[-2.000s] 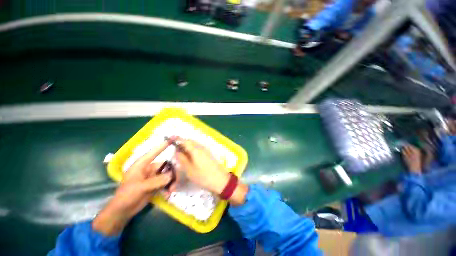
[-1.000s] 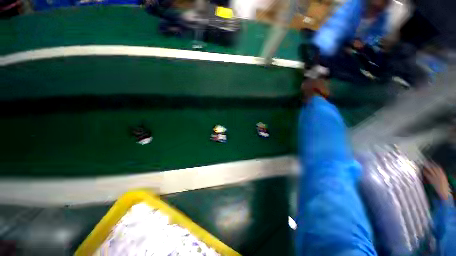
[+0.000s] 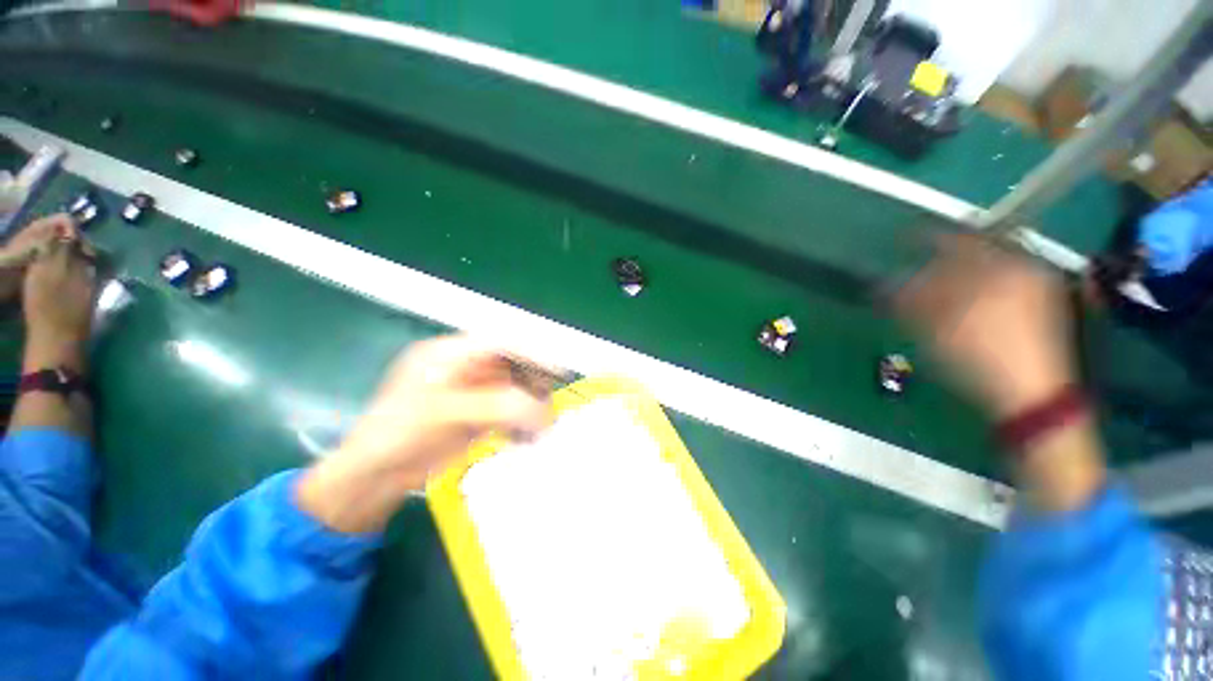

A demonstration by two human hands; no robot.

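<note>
The yellow tray lies on the green worktop, its white small parts washed out by glare. My left hand is over the tray's upper left edge, with a small dark module at its fingertips. My right hand, with a red wristband, is raised over the right side of the belt. It is strongly blurred, so its fingers and anything in them cannot be made out.
The green conveyor belt carries several spaced modules beyond the white rail. At the left, another person's hands work near two modules on the worktop. A grey post stands upper right; a clear blister tray is at the right edge.
The view has swung left, showing more belt and the neighbouring worker. My left hand is in view again, at the tray. My right arm, earlier stretched far across the belt, is drawn back and bent.
</note>
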